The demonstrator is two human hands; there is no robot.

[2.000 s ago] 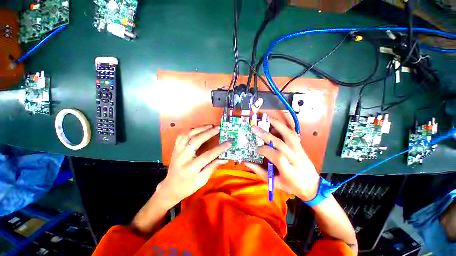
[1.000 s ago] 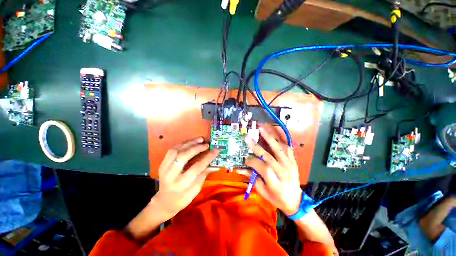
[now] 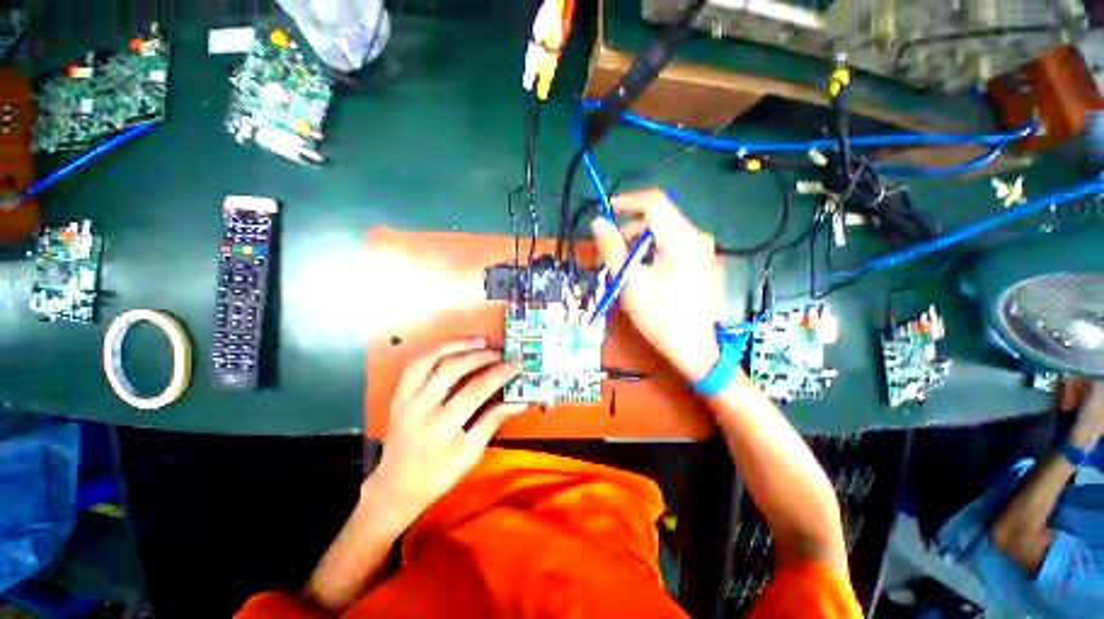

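A green circuit board [image 3: 553, 354] lies on the orange-brown test fixture [image 3: 418, 308], its back edge at the black connector bar [image 3: 499, 282]. My left hand [image 3: 442, 417] holds the board's left edge with its fingertips. My right hand [image 3: 663, 290] is raised right of the connector bar, with a slim blue marker pen [image 3: 624, 278] in it, the pen's lower end over the board's back right corner. The blue cable [image 3: 597, 175] runs down to my right fingertips; whether they pinch it is unclear. A blue wrist strap [image 3: 723, 365] is on my right wrist.
A remote control [image 3: 245, 294] and tape roll [image 3: 147, 358] lie left. More boards lie at the left, back left and right [image 3: 793, 351]. Black leads [image 3: 872, 200] tangle at the back right. A teal fan [image 3: 1051, 317] stands far right, near another person's arm [image 3: 1047, 496].
My right hand has left the board's right side and moved up towards the connector bar with the pen. The blue cable has shifted back and left. My left hand stays at the board. The view has shifted.
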